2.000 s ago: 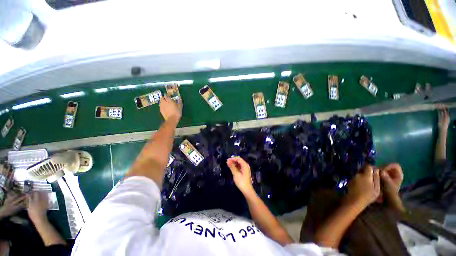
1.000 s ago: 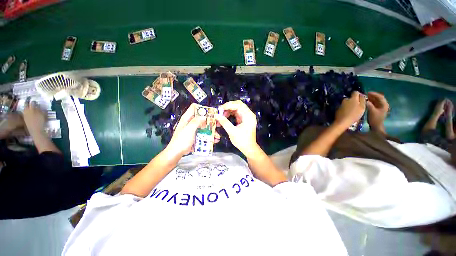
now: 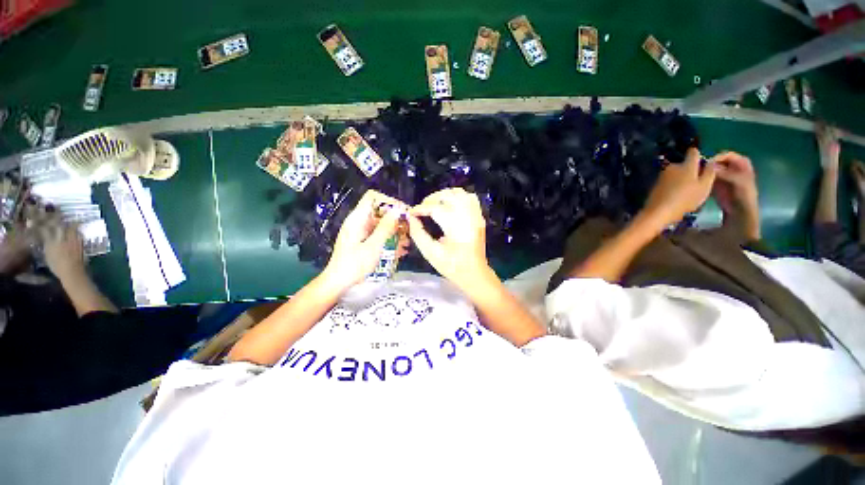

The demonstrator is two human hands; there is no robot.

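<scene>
A phone board [image 3: 387,258] is held upright in front of my chest, its white dotted end down and its upper end largely covered by fingers. My left hand [image 3: 360,239] is closed around the board's left side. My right hand [image 3: 451,232] is at the board's upper right, its thumb and index fingertips together and meeting my left fingertips. Whether a small piece is between them is too small to tell. The heap of glossy black parts [image 3: 541,180] lies beyond my hands. Several waiting boards [image 3: 302,150] overlap left of the heap, with a single board [image 3: 359,152] beside them.
Boards lie spaced on the green belt [image 3: 275,80] behind the pale rail [image 3: 360,107]. A cream fan [image 3: 104,154], white paper strips [image 3: 147,237] and white trays [image 3: 85,223] are at the left. Neighbouring workers' hands [image 3: 688,185] are at both sides.
Since one second ago my fingertips have come together over the board's upper end. Two seconds ago my left hand was reaching to a board on the belt. The camera view has shifted.
</scene>
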